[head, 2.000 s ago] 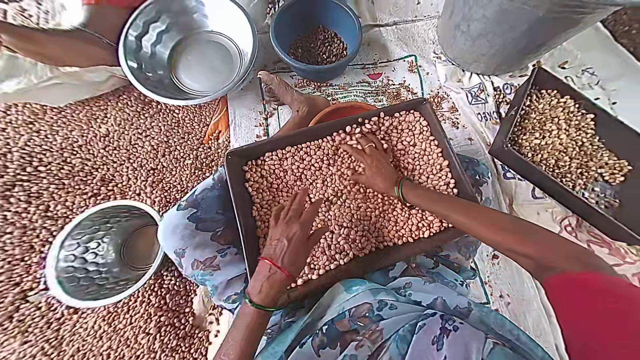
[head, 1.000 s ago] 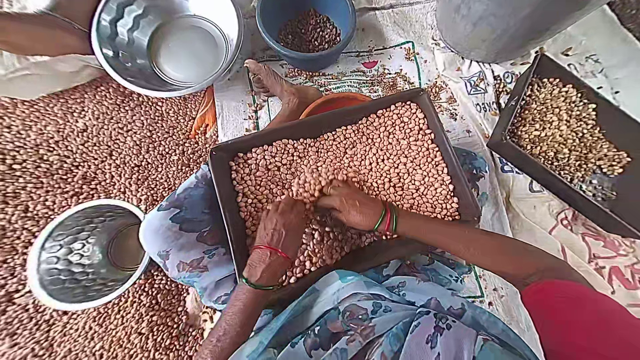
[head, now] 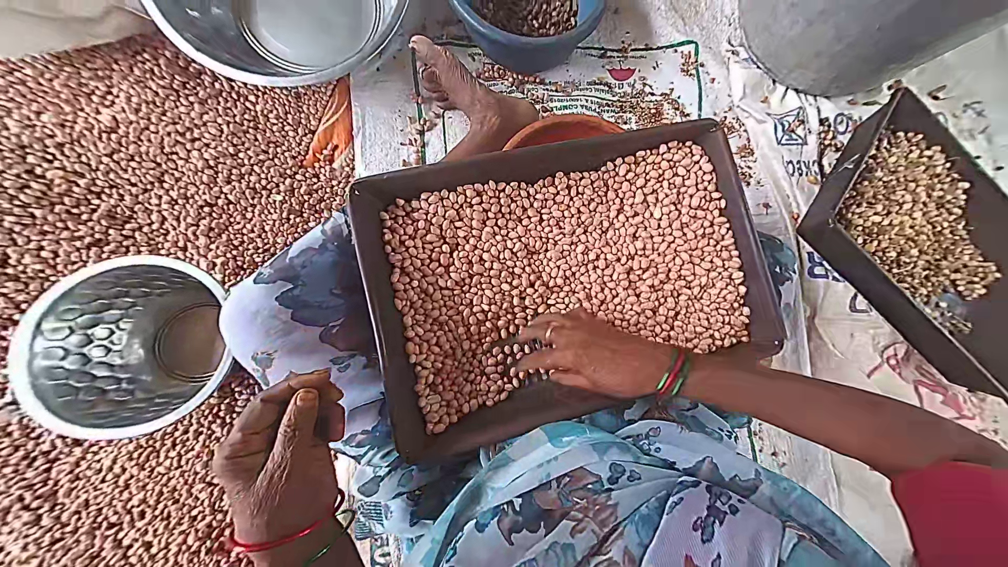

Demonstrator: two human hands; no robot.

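Pinkish-brown nuts, probably shelled peanuts, cover the floor of a dark rectangular tray that rests tilted across my lap. My right hand, wearing a ring and red and green bangles, lies on the nuts near the tray's lower edge, its fingers spread among them. Outside the tray at its lower left is my left hand, raised with thumb and fingertips drawn together. Whether something small sits between those fingertips cannot be seen.
A large heap of similar nuts spreads at the left, with a dimpled metal pot on it. Behind are a metal basin, a blue bowl, an orange bowl and a grey container. A second dark tray holds paler pieces.
My left hand has moved out of the tray to its lower left and its fingers have closed together. My right hand remains in the tray, its fingers now spread on the nuts.
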